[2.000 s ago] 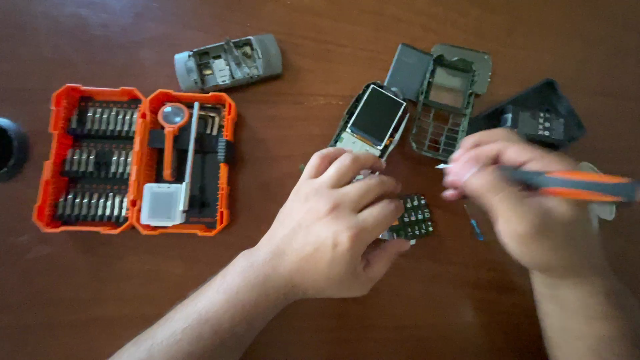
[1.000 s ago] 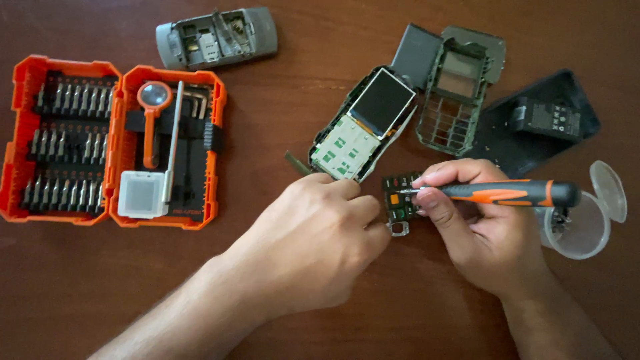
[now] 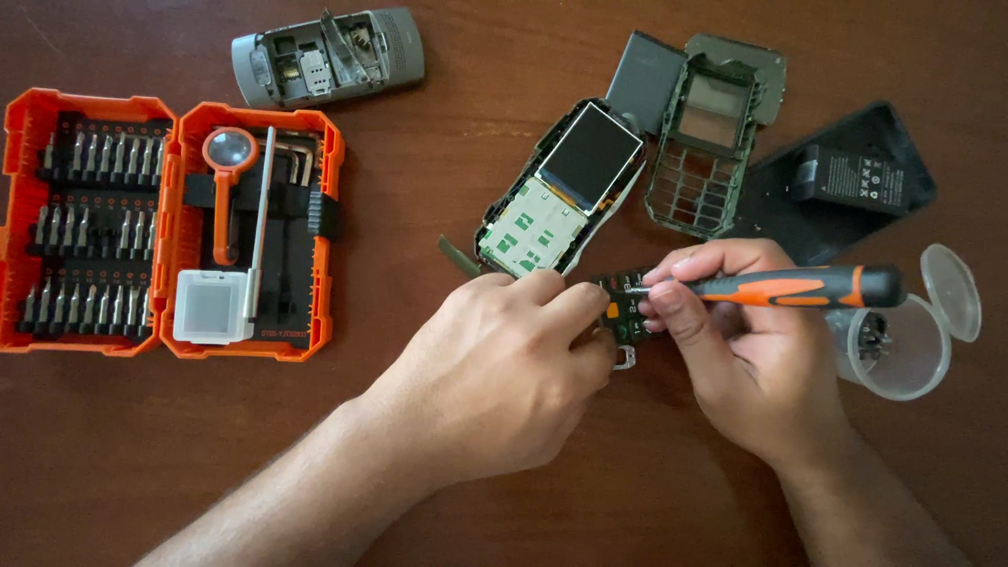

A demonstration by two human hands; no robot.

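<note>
My left hand (image 3: 504, 378) has its fingertips closed at the left edge of a mobile phone keypad (image 3: 618, 305), a dark piece with an orange key and a small metal loop at its lower end. In my right hand (image 3: 740, 346) is a black and orange precision screwdriver (image 3: 795, 287), its tip pointing left over the keypad; the fingertips also touch the keypad's right edge. Just above my left hand lies the opened phone body (image 3: 535, 228), its screen (image 3: 592, 156) and pale circuit board showing. A thin green strip (image 3: 459, 256) sticks out beside its lower left.
An orange bit case (image 3: 173, 228) with a magnifier (image 3: 228, 193) lies at left. A grey phone housing (image 3: 331, 59) is at the top. A flat dark battery (image 3: 646, 83), a front cover (image 3: 703, 150), a black tray (image 3: 850, 228) with a battery (image 3: 858, 179) and a clear lidded tub (image 3: 906, 350) are at right.
Two seconds ago the screwdriver was held away to the right of the keypad, whose keys faced up near the left hand; now its tip is over the keypad. The view has shifted.
</note>
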